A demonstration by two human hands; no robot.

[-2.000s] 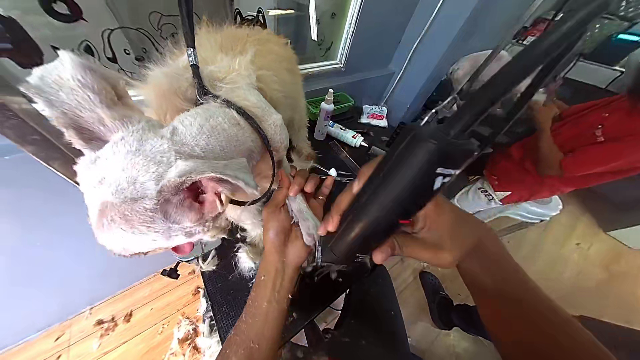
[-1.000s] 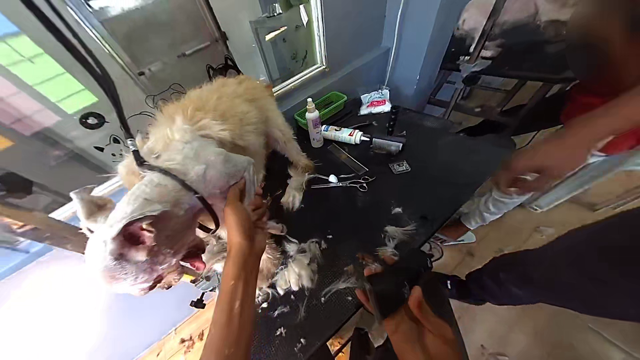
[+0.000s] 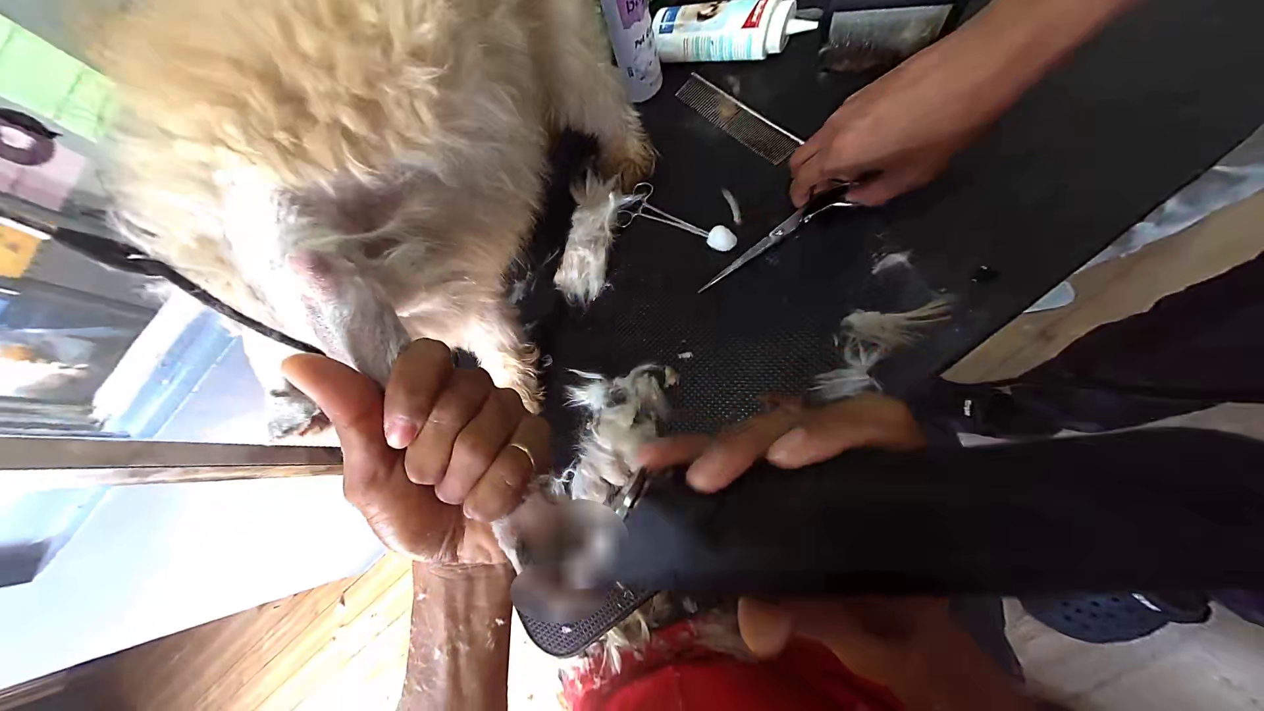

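A cream, curly-coated dog (image 3: 395, 99) with closely clipped areas stands at the left. My left hand (image 3: 449, 444) is closed around its clipped leg (image 3: 351, 311), the thumb extended. My right hand (image 3: 800, 444) has fingers above and below a long, dark, blurred tool (image 3: 889, 518), apparently gripping it; part of that hand is hidden behind it. A small metal tip shows beside the tool's left end, close to my left hand. Loose hair clumps (image 3: 622, 425) lie on the black table (image 3: 731, 346) nearby.
Another person's hand (image 3: 879, 138) touches scissors (image 3: 765, 247). Around them are a metal comb (image 3: 741, 118), forceps with cotton (image 3: 676, 222), a spray bottle (image 3: 632, 49) and a white bottle (image 3: 726, 30). A dark loop cord (image 3: 178, 281) crosses the left; red fabric (image 3: 691, 671) shows below.
The other person's hand has reached the scissors, which lay by the forceps a second ago. My hands have come closer together. The view is much nearer the table, and the dog's head is out of frame.
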